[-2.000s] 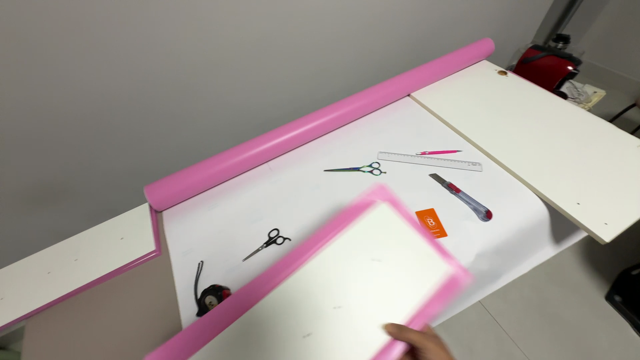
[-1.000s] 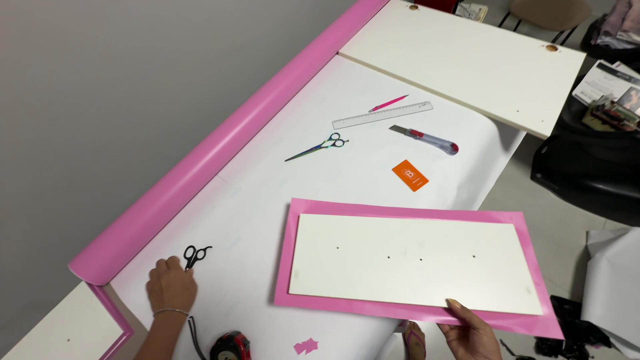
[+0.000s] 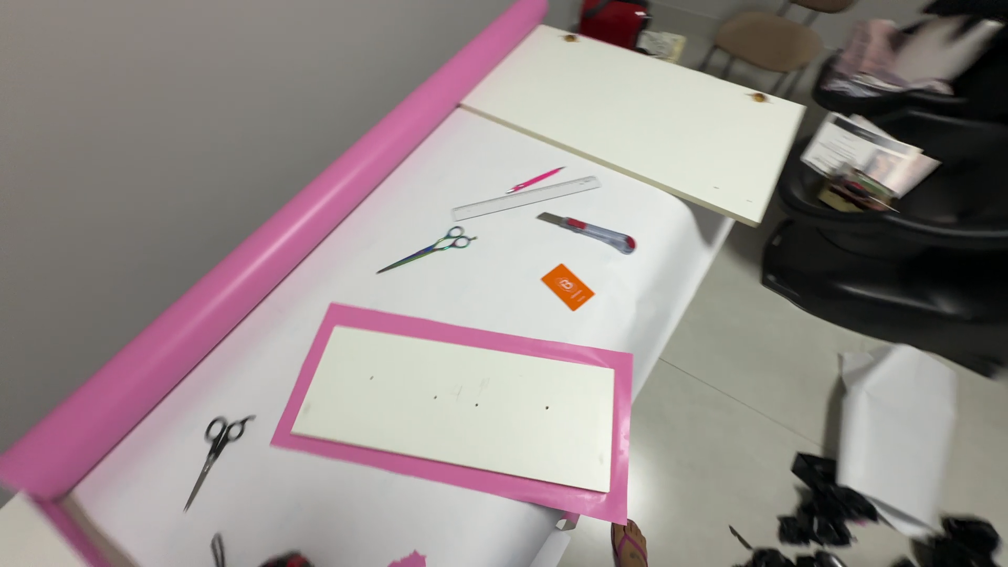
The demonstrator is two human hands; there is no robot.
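Neither my left hand nor my right hand shows now. A rectangular white board (image 3: 457,413) lies on a larger sheet of pink film (image 3: 472,335), whose margin shows on every side. Black-handled scissors (image 3: 216,453) lie to its left on the white paper (image 3: 315,504). Farther back are iridescent scissors (image 3: 429,249), a clear ruler (image 3: 528,198), a pink pen-like tool (image 3: 535,180), a utility knife (image 3: 591,232) with its blade out and an orange card (image 3: 568,287). A partly cut-off red and black tape measure (image 3: 287,561) is at the bottom edge.
A long pink roll (image 3: 291,228) runs along the wall side. A large white panel (image 3: 638,118) covers the far end. Beyond the right edge are the floor, a black chair (image 3: 890,268) holding papers, crumpled white paper (image 3: 894,433) and black scraps (image 3: 827,500). A foot (image 3: 628,543) in a sandal shows below.
The white board with its pink film, held at its lower edge a second ago, now lies on the paper. Both hands have left the view, including the one beside the black-handled scissors.
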